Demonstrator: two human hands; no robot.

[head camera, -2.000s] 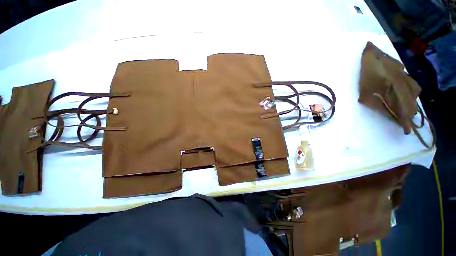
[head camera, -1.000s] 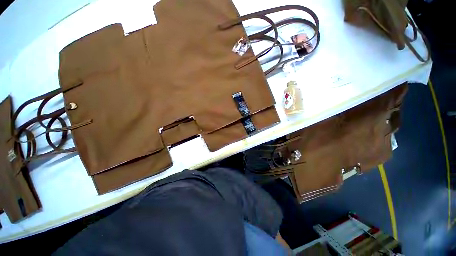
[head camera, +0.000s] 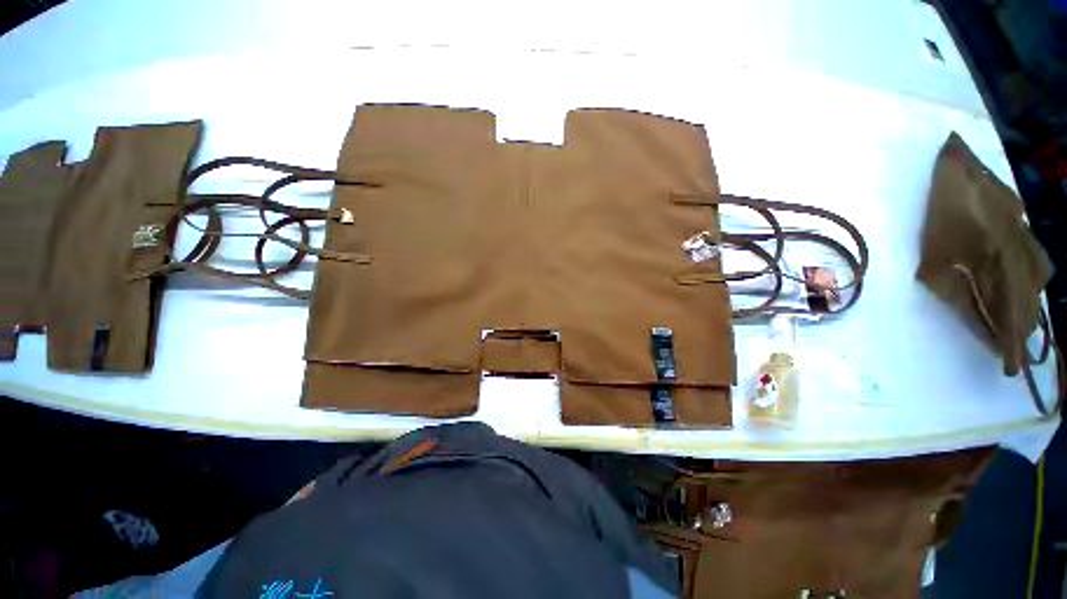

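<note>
A flat brown bag body panel (head camera: 527, 234) lies on the white-covered table (head camera: 445, 76), with square notches in its far and near edges. A brown under layer (head camera: 392, 388) shows along its near side. Looped brown handles lie at its left (head camera: 260, 176) and right (head camera: 860, 252) ends. A wrapped shiny piece (head camera: 701, 246) sits between the right handle ends, and a small pale gold fitting (head camera: 346, 217) at the left. Dark label strips (head camera: 663, 353) lie near the right corner. Neither of my hands is in view.
A small bottle (head camera: 772, 386) stands right of the panel near the table edge. Another brown panel (head camera: 105, 246) lies at left, and a folded brown piece (head camera: 983, 252) at far right. More brown panels (head camera: 819, 527) are below the table edge. My dark apron (head camera: 433, 527) is at the bottom.
The view tilted and swung, then levelled again, so the panel now appears further right than at first. The panel, handles and bottle keep their places relative to each other.
</note>
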